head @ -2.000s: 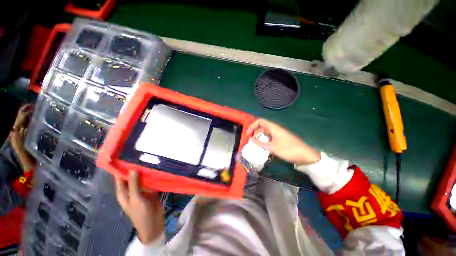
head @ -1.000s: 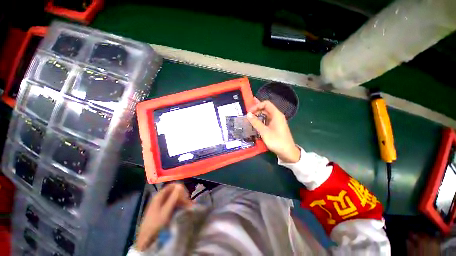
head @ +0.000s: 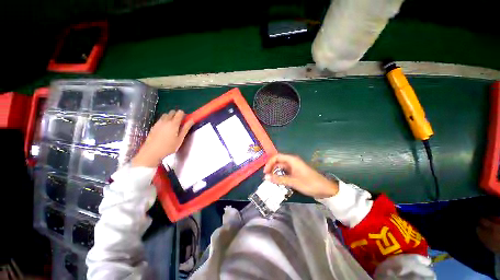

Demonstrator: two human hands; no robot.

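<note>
A red-orange fixture [head: 176,212] lies tilted on the dark-green bench, its lower left corner over the front edge. It holds an open tablet with a large whitish battery [head: 200,154] and a smaller pale panel beside it. My left hand [head: 164,136] rests on the fixture's upper left side, fingertips at the frame's inner edge. My right hand [head: 299,176] pinches a small silvery mainboard [head: 270,197] just off the fixture's lower right corner, over my lap.
Clear blister trays [head: 87,123] with dark boards stand at left. A round screw dish [head: 277,104] sits behind the fixture. A yellow electric screwdriver [head: 408,104] lies at right. A wrapped whitish post [head: 351,33] stands at the back. Other red fixtures [head: 97,54] show at left and right.
The fixture has turned on the bench. My left hand has come up from my lap onto it. My right hand has drawn the mainboard from over the tablet towards me.
</note>
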